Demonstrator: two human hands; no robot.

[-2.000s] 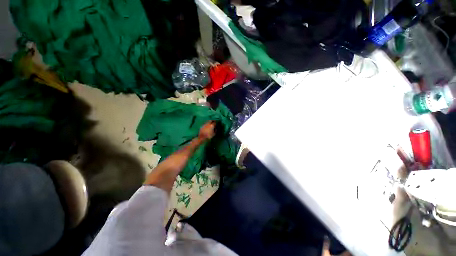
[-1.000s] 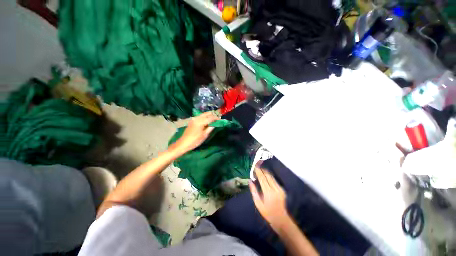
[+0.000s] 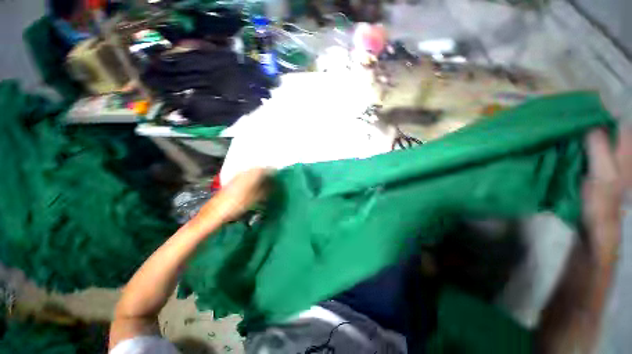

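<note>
A green garment [image 3: 388, 200] is stretched out in the air between my two hands, above my lap and in front of the white table. My left hand [image 3: 249, 190] grips its upper left end; the cloth hangs down below that hand. My right hand [image 3: 601, 166] holds its far right end and is blurred near the picture's right side. The small chest logo shows faintly on the cloth. The garment hides the front part of the table.
The white machine table [image 3: 305, 117] is washed out by glare. A black cloth pile [image 3: 201, 83] and a bottle with a blue cap [image 3: 265, 52] are behind it. A large green heap [image 3: 62, 200] is at left. Dark scissors handles [image 3: 405, 140] show above the garment's edge.
The view has swung to the right. The green garment has come up from low beside the table and is now spread between both hands. My right hand, empty before, now holds its right end.
</note>
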